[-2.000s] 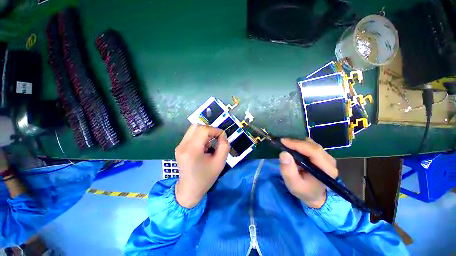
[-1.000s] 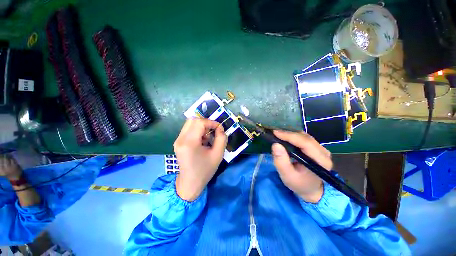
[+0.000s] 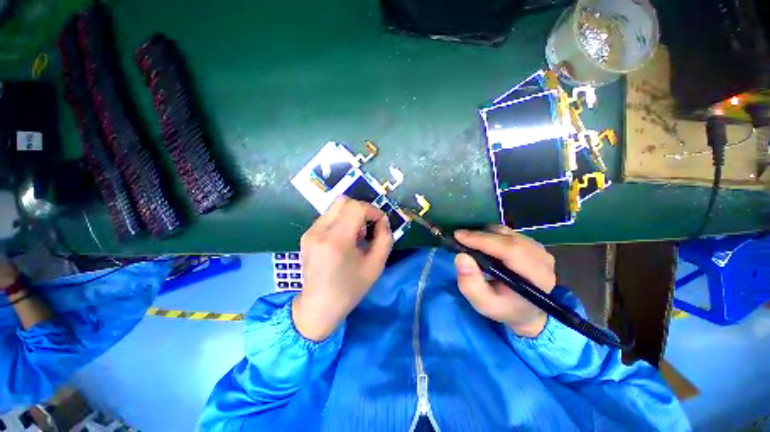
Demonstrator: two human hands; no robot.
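A white strip of dark display modules (image 3: 338,173) lies slanted on the green mat in front of me, its orange flex tails pointing up and right. My left hand (image 3: 342,253) is over the strip's lower part, thumb and forefinger pinched on a tiny dark component (image 3: 370,229), mostly hidden by the fingers. My right hand (image 3: 507,274) holds a black soldering iron (image 3: 528,291) like a pen. The iron's thin tip is at the strip's right edge, near the lowest flex tail; whether it touches is too small to tell.
Dark red-flecked component stacks (image 3: 181,122) lie at the left. Overlapping display strips (image 3: 530,160) lie at the right, below a clear round tub (image 3: 604,38). A tan board (image 3: 650,118) and a dark box are at far right. Another person's arm (image 3: 25,299) is at lower left.
My left hand and its pinched component have moved down the strip to its lower right part. The iron's tip has moved to the lowest tail. The whole bench view has shifted slightly up and left.
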